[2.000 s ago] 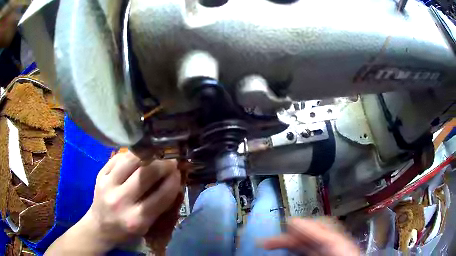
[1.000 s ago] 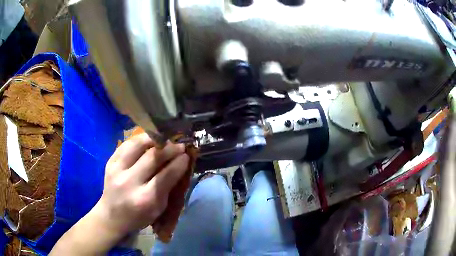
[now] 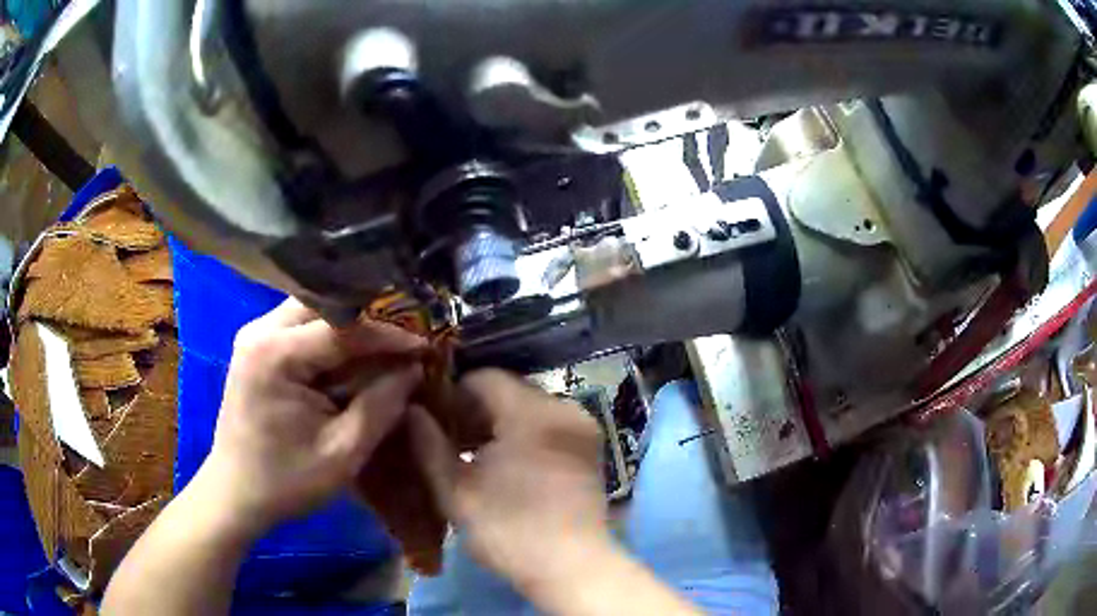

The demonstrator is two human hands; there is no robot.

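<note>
A floppy brown leather workpiece point(image 3: 403, 499) hangs below the sewing machine head, with its upper edge near the needle area. My left hand point(image 3: 295, 403) pinches its upper edge with thumb and fingers. My right hand point(image 3: 517, 463) is at the workpiece's right side, with its fingertips against the leather edge; they are partly blurred. The ribbed silver tension dial point(image 3: 486, 265) is just above my right hand. The presser foot and needle are hidden behind the head and my fingers.
The grey machine body point(image 3: 674, 60) fills the top. The cylinder arm point(image 3: 674, 289) runs right. At left, a blue bin point(image 3: 223, 349) holds cut leather pieces point(image 3: 90, 277) and a white slip point(image 3: 67, 395). A clear plastic bag point(image 3: 926, 505) is lower right. Blue-jeaned knees are below.
My right hand, out of view one second ago, is now at the workpiece beside my left hand. My left hand still holds the leather. The machine head appears further left and the view has shifted.
</note>
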